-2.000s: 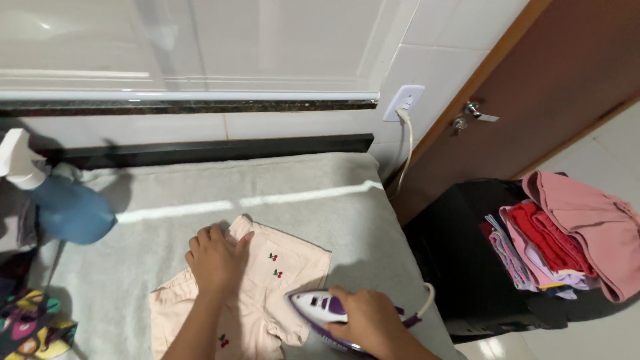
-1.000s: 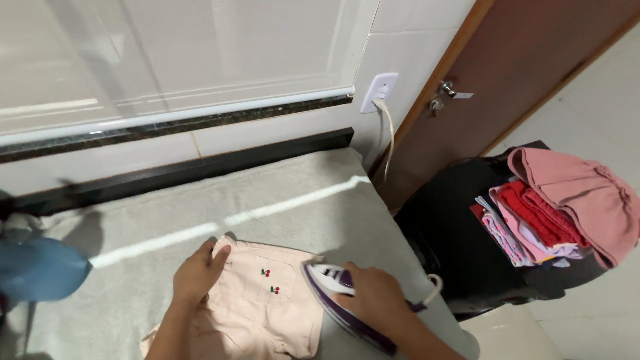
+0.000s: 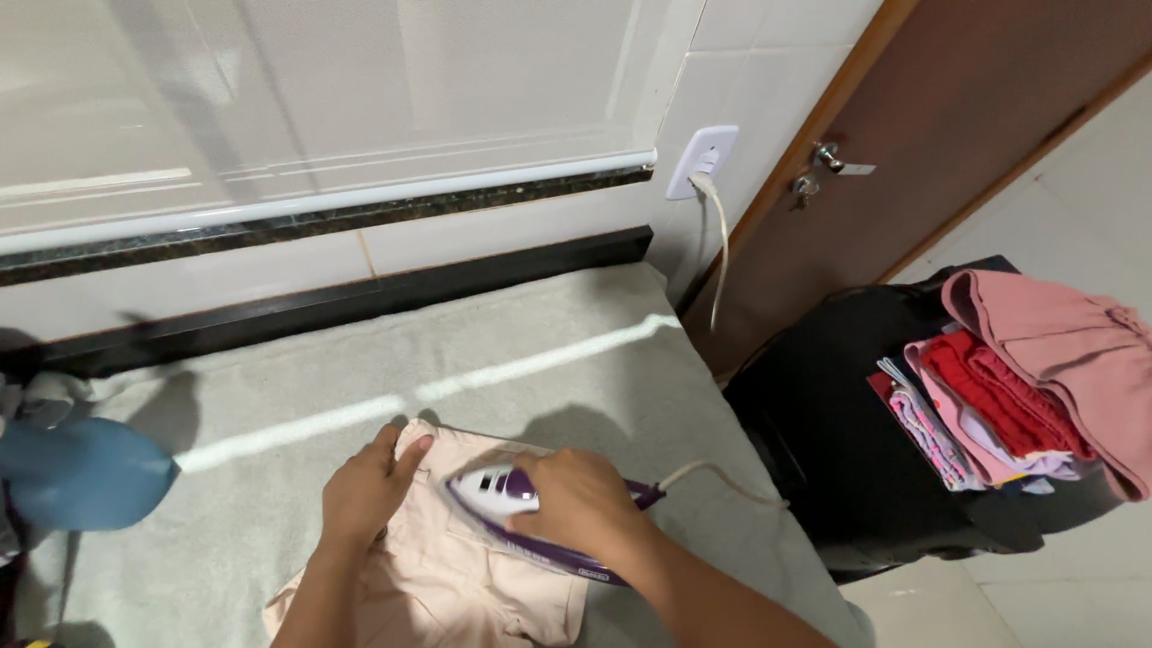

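Observation:
Pale pink shorts (image 3: 423, 576) lie on a grey cloth (image 3: 297, 486) that covers the table. My right hand (image 3: 576, 504) grips the handle of a purple and white electric iron (image 3: 481, 490). The iron rests over the upper part of the shorts, its tip pointing left toward my other hand. With thumb and fingers, my left hand (image 3: 373, 486) pinches the top left corner of the waistband. The iron's soleplate is hidden beneath its body, and so are the cherry motifs seen earlier on the fabric.
A blue bottle (image 3: 90, 472) stands at the left edge. At right, folded clothes (image 3: 999, 405) and a pink garment (image 3: 1062, 351) sit on a black surface (image 3: 810, 405). A plug with a pale cord (image 3: 722, 243) is in the wall outlet (image 3: 702, 162); a door (image 3: 927, 117) is behind.
My right hand has moved the iron leftward over the shorts, from their right edge onto the upper part. My left hand has gone from lying on the fabric to pinching the waistband corner.

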